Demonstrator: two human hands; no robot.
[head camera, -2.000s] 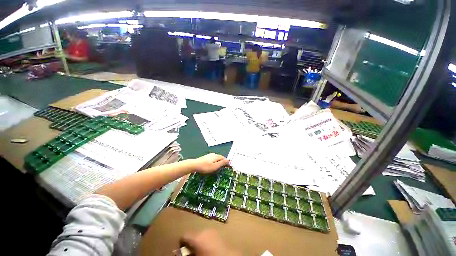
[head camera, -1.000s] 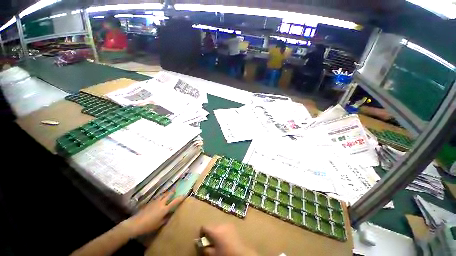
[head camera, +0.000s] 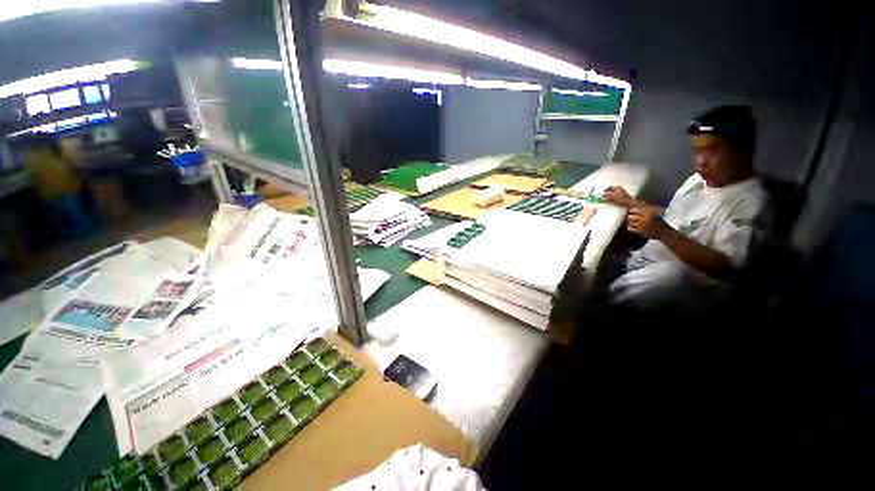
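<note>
A green circuit board panel (head camera: 235, 422) with pale borders lies diagonally on the brown cardboard sheet (head camera: 384, 422), its near left end cut off by the picture's edge. A white sleeve with dark dots (head camera: 417, 472) shows at the bottom edge. Neither of my hands shows; I cannot tell what they hold. A small dark phone-like device (head camera: 410, 374) lies beyond the cardboard's right edge.
A metal post (head camera: 331, 211) stands at the cardboard's far edge. Newspaper sheets (head camera: 192, 316) spread at left. A thick paper stack (head camera: 518, 254) with a small green board on top stands beyond the post. A person (head camera: 705, 211) sits at the bench at right.
The view has swung far to the right. My hands and the newspaper stack with green boards at left have left the picture; the seated person has come into view.
</note>
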